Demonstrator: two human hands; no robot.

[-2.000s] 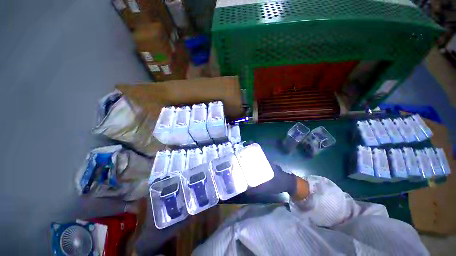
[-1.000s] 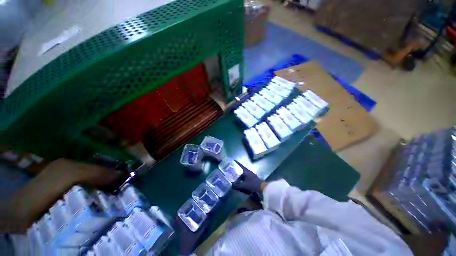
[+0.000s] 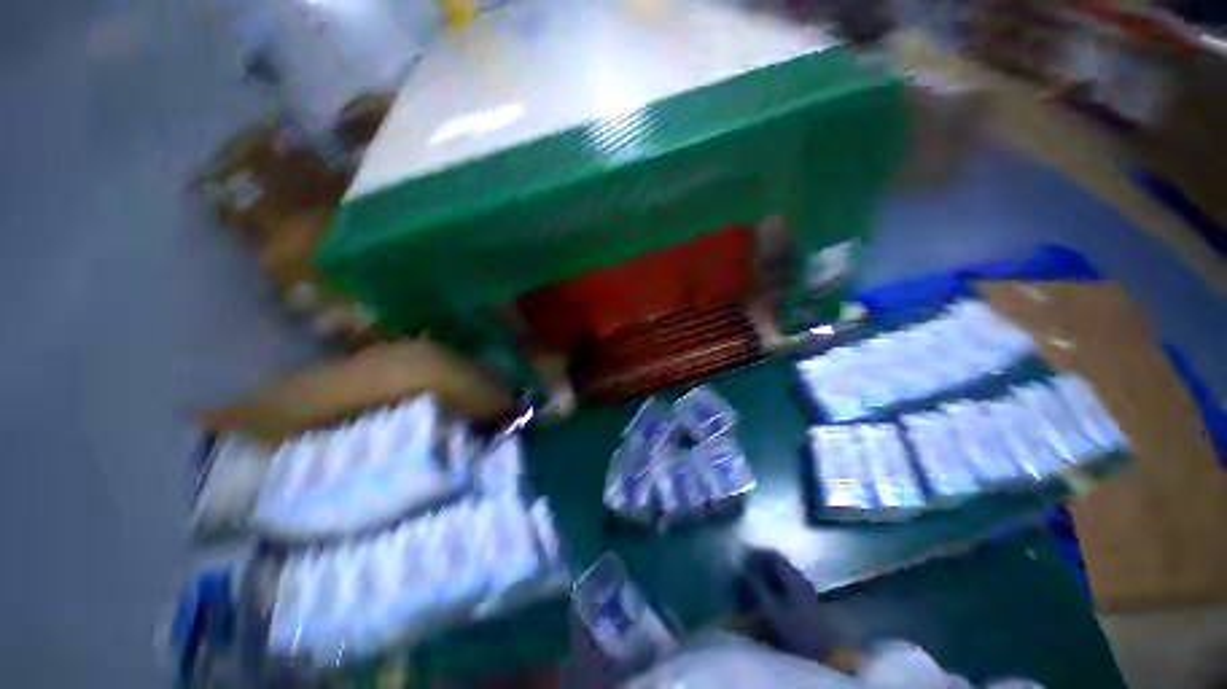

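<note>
The frame is blurred. A small group of shrink-wrapped packs (image 3: pixel 680 464) with clear ends stands close together on the green bench (image 3: pixel 801 545), in front of the tunnel outlet. One more pack (image 3: pixel 622 612) is nearer to me at the bottom, its clear end up and tilted. My right hand (image 3: pixel 778 592), in a dark glove, is a blurred shape right of that pack. No pack shows in it, and its fingers cannot be made out. My left hand is not clearly visible; a dark patch beside the near pack may be part of it.
The green tunnel (image 3: pixel 619 189) with its red-brown curtain (image 3: pixel 659 283) and roller outlet (image 3: pixel 673 353) is ahead. Two rows of white packs (image 3: pixel 404 579) stand at left, and two more rows (image 3: pixel 982 451) at right. Brown cardboard (image 3: pixel 1144 471) over blue plastic is at far right.
The view has swung back left. The row of clear-ended packs by my hands is no longer lined up near me; packs stand grouped farther forward, with one near me.
</note>
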